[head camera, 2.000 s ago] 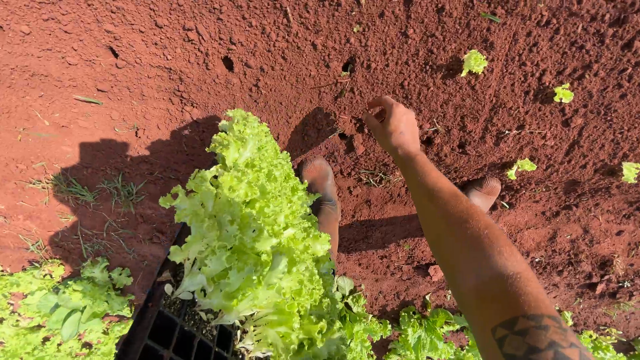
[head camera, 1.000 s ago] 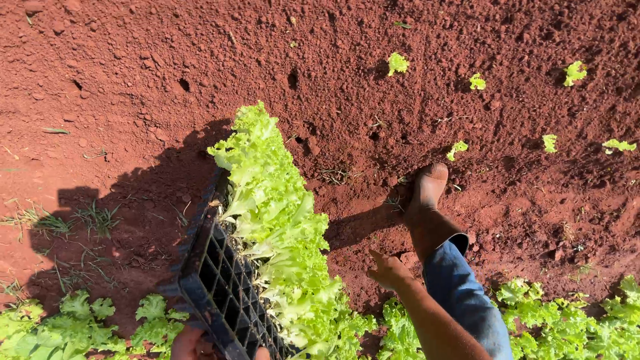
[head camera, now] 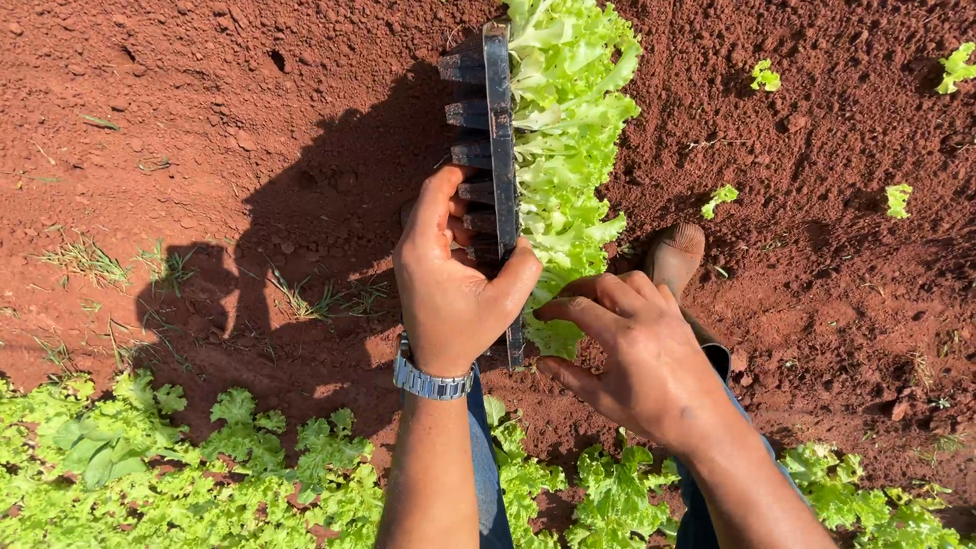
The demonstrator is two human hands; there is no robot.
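My left hand (head camera: 457, 282), a metal-band watch on its wrist, grips a black plastic seedling tray (head camera: 499, 130) tilted on its side. Its fingers go around the tapered cells and its thumb lies over the tray's edge. Dense light green lettuce seedlings (head camera: 572, 145) stick out from the tray's right face. At the lower end of the leaves is my right hand (head camera: 633, 351), thumb and fingers apart, fingertips at the foliage. Whether it touches a leaf firmly cannot be told.
Small lettuce seedlings (head camera: 765, 76) stand in the red soil (head camera: 823, 282) at the right. A hole (head camera: 277, 61) shows at upper left. One boot (head camera: 675, 255) rests right of the tray. Larger lettuces (head camera: 191, 480) grow along the bottom, and grass tufts (head camera: 88, 261) at left.
The tray has been turned more upright in view, with my left hand now plainly around it. My right hand has come from the soil side to the seedlings' lower end.
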